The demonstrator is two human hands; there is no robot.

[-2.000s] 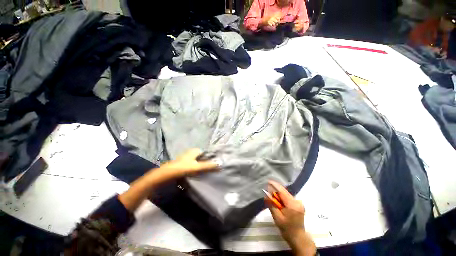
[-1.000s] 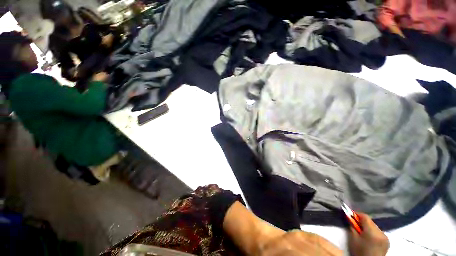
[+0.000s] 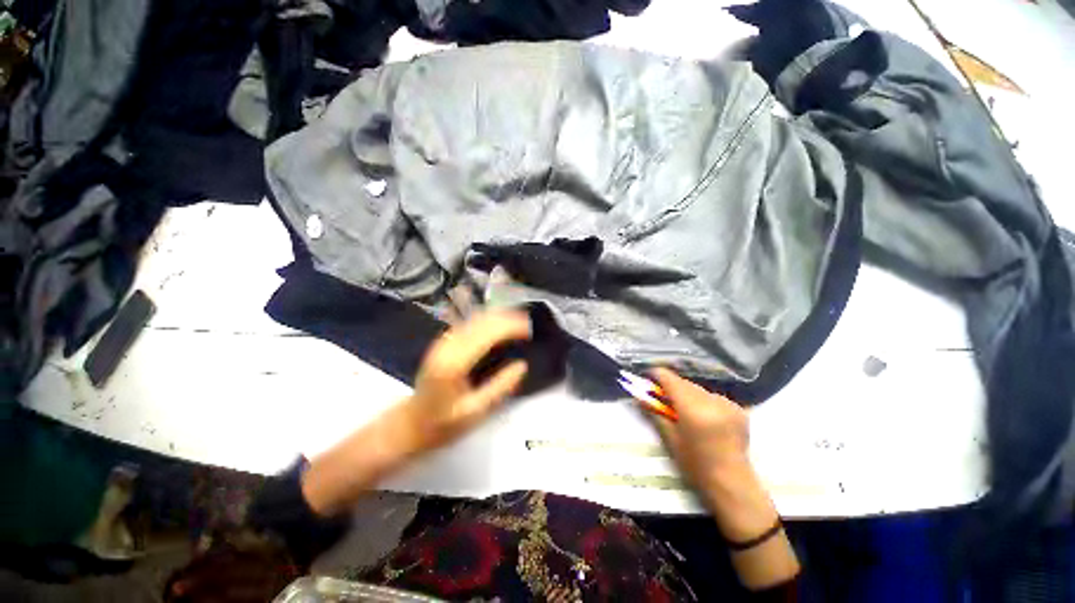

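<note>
A grey garment (image 3: 507,130) with dark edging lies spread on the white table in front of me. Two white round patches show on its left part. A dark band (image 3: 354,324) runs along its near left edge, and a dark opening (image 3: 548,265) shows near its middle. My left hand (image 3: 472,365) is blurred, fingers curled at dark cloth on the near edge; whether it grips the cloth is unclear. My right hand (image 3: 707,436) holds orange-handled snips (image 3: 646,395), blades pointing left at the dark edge.
A dark flat block (image 3: 119,338) lies on the white table (image 3: 212,389) at the left. Grey and black garments (image 3: 200,130) are heaped at the far left. A grey-blue sleeve or leg (image 3: 943,200) lies at the right. A green garment part shows at the lower left.
The view has swung back right from the person in green. The garment's near part is now folded up around a dark opening. My left hand has come up onto the near edge.
</note>
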